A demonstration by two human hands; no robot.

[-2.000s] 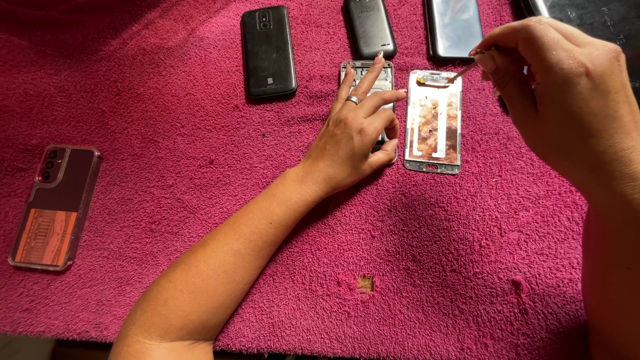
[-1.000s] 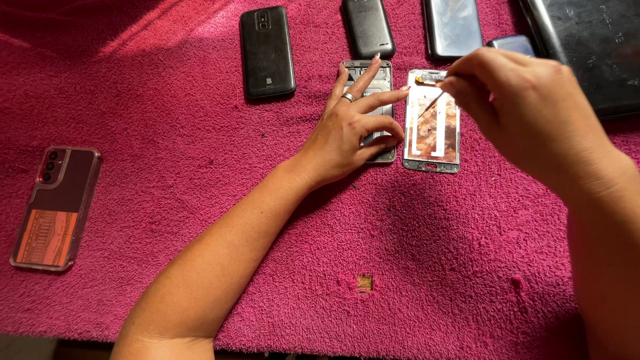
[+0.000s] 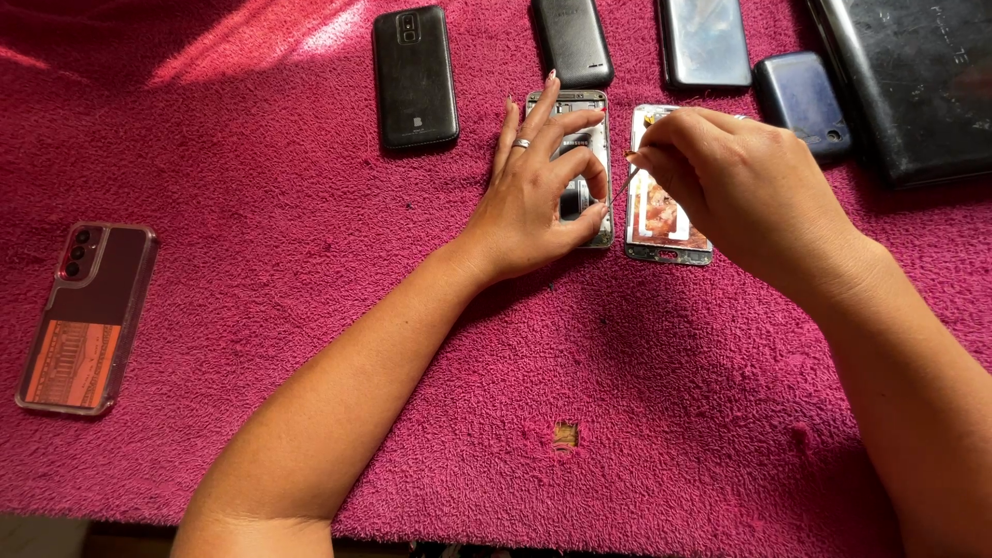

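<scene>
An opened Samsung phone body (image 3: 571,147) lies on the pink towel, its inside facing up. My left hand (image 3: 539,182), with a ring on one finger, rests over it, fingers spread, thumb and index curled at its right edge. Right beside it lies a detached phone screen panel (image 3: 668,253), its back facing up. My right hand (image 3: 725,174) covers part of this panel and pinches a thin metal tool (image 3: 626,183). The tool slants down left toward the gap between panel and body, its tip close to my left thumb. Whether the tip touches anything I cannot tell.
A black phone (image 3: 417,85), a second black phone (image 3: 573,43) and a grey-blue phone (image 3: 705,43) line the back. At right are a small dark blue phone (image 3: 802,101) and a large scuffed black device (image 3: 914,77). A cased phone (image 3: 93,310) lies left. The pink towel (image 3: 566,372) has a hole.
The tool in my right hand was over the upper part of the screen panel; now its tip is by the right edge of the phone body. My left hand stays on the body.
</scene>
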